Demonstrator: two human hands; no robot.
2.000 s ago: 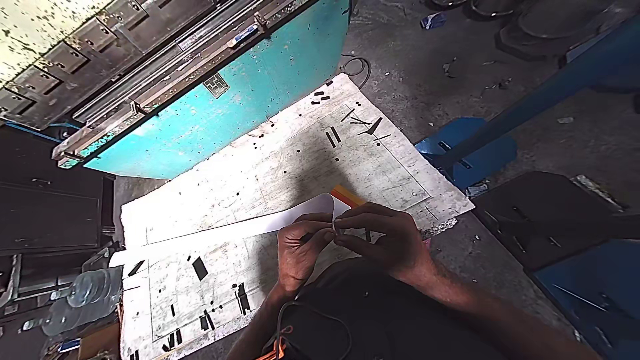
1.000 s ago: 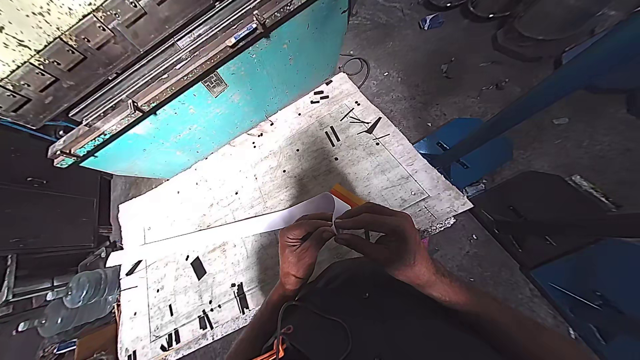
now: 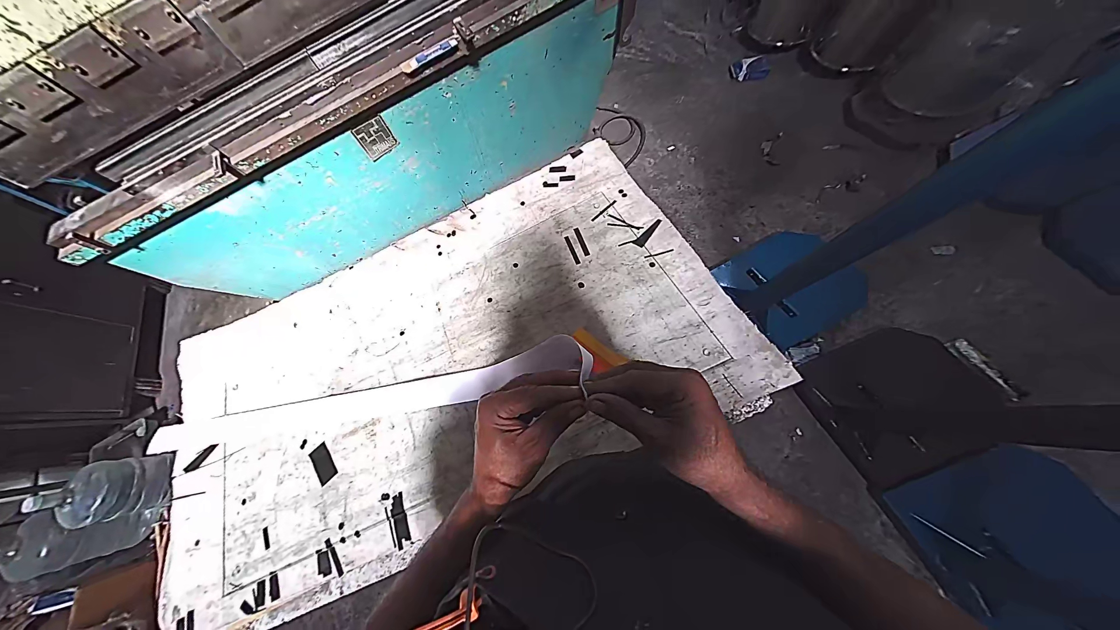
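A long white strip (image 3: 490, 378), orange-yellow on its other face near my fingers, runs from my hands to the left over a pale, marked board (image 3: 367, 350). My left hand (image 3: 525, 429) pinches the strip's near end between thumb and fingers. Close against it, my right hand (image 3: 669, 416) grips the same end, fingertips almost touching the left ones. What exactly the fingertips do at the edge is too small to tell. Small black pieces (image 3: 323, 464) lie scattered on the board, several at its lower left and several at its upper right.
Beyond the board stands a turquoise machine panel (image 3: 437, 149) with a metal ledge above, bearing a small box (image 3: 430, 56). Clear plastic bottles (image 3: 105, 494) lie at the left. To the right are a blue post (image 3: 892, 206) with a blue foot plate (image 3: 814, 271) and a dark floor with a cable (image 3: 621, 131).
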